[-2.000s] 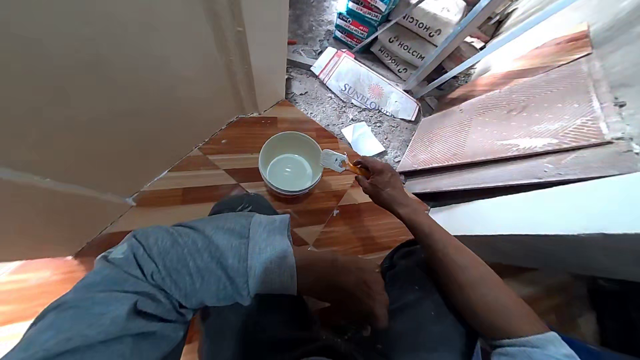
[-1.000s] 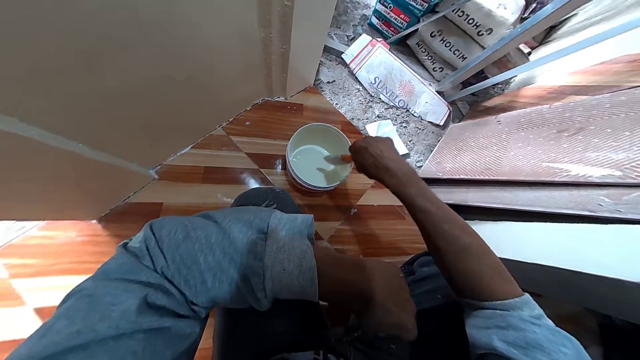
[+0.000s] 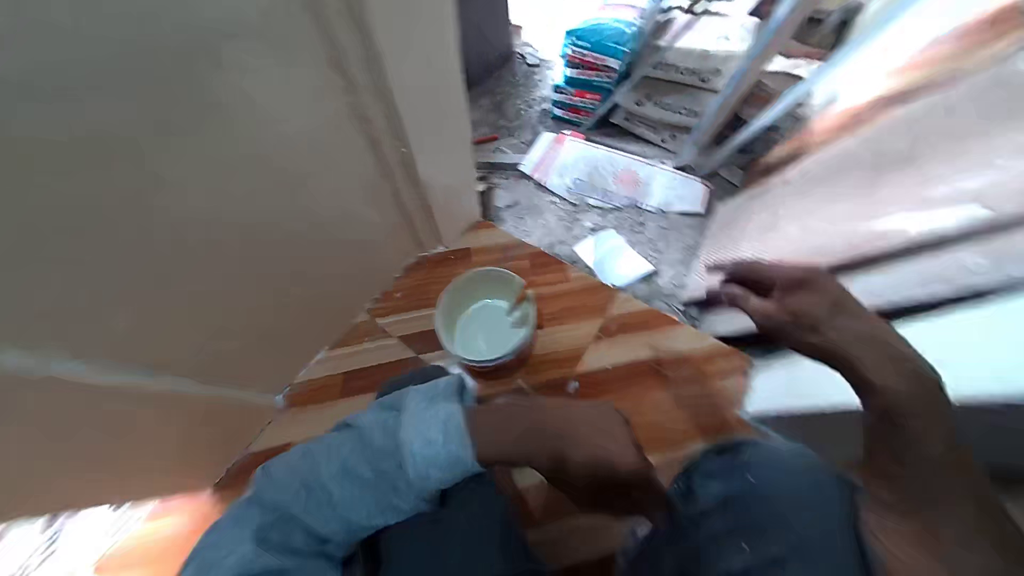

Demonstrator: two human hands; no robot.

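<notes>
A round white tub (image 3: pixel 486 318) with whitish material inside stands on the wood-patterned floor tiles. An orange-handled scraper (image 3: pixel 520 302) leans inside the tub against its right wall. My right hand (image 3: pixel 772 300) is raised to the right of the tub, blurred, with its fingers bent; a thin dark shape by the fingertips cannot be made out. Below the tub, my left hand (image 3: pixel 596 456) hangs between my knees, its fingers pointing down and partly hidden, so its grip does not show.
A beige wall (image 3: pixel 200 200) rises close on the left. Beyond the tile edge lie a white paper piece (image 3: pixel 614 258) and a flattened printed bag (image 3: pixel 620 178). Metal ladder legs (image 3: pixel 740 84) stand by stacked sacks (image 3: pixel 660 100). Textured tiles (image 3: pixel 864 208) lean at right.
My right hand has let go of the orange-handled scraper and moved right, away from the tub. The scraper, held over the tub's rim two seconds ago, now rests inside it.
</notes>
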